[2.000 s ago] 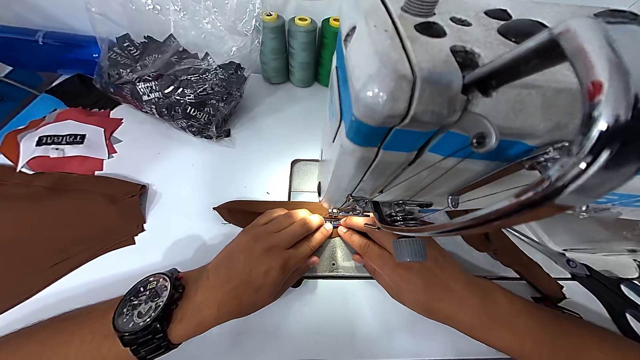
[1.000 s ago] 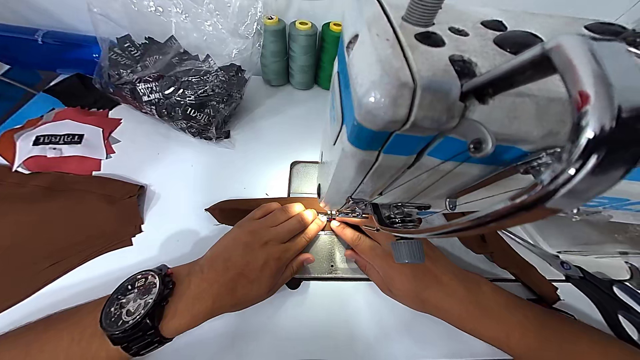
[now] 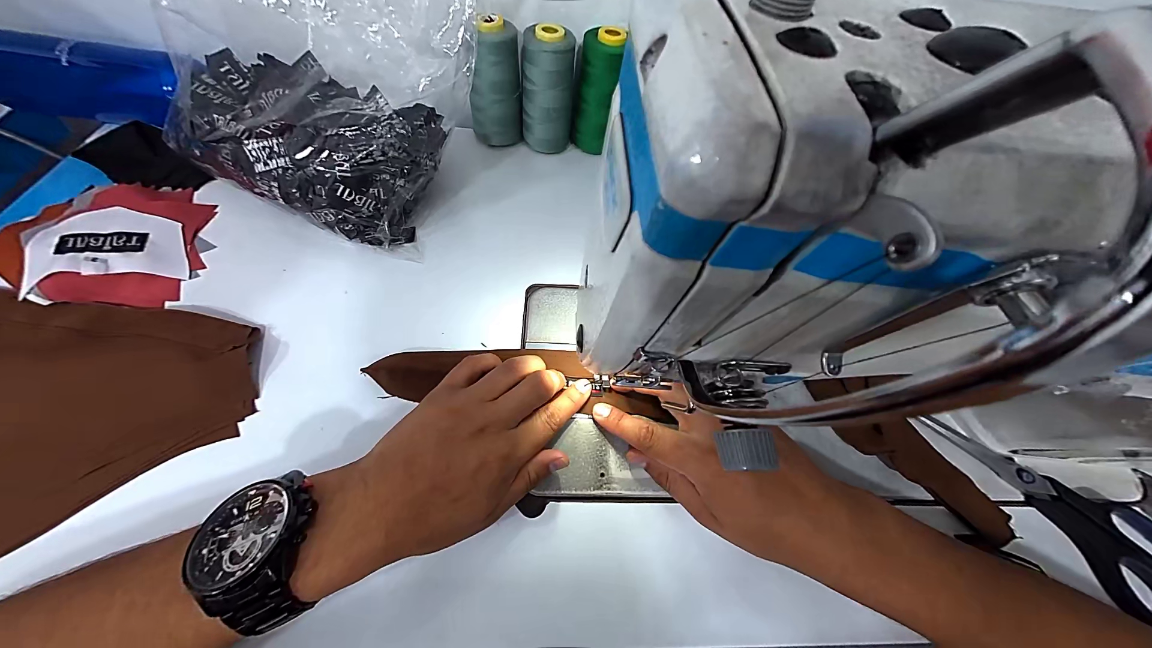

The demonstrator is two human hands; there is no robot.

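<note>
A strip of brown fabric [image 3: 418,371] lies across the metal needle plate [image 3: 589,454] of a sewing machine [image 3: 711,135]. My left hand [image 3: 477,441], with a black watch [image 3: 247,549] on its wrist, rests flat on the strip, its index fingertip close to the presser foot [image 3: 605,385]. Just right of it, my right hand [image 3: 693,459] has its index fingertip on the fabric's near edge; part of this hand is behind the machine's chrome guard and a grey knob. Both hands press on the cloth, and neither visibly pinches it. The needle itself cannot be made out.
Stacked brown fabric pieces [image 3: 117,387] lie at the left, below red and white pieces [image 3: 108,243]. Behind them is a clear plastic bag of black labels [image 3: 315,153]. Several thread cones [image 3: 549,90] stand at the back. Black-handled scissors [image 3: 1080,517] and more brown fabric [image 3: 918,468] lie at the right.
The brown strip's left end has shifted slightly left since two seconds ago. The fingertips of my two hands, close together at the presser foot then, are a little further apart now.
</note>
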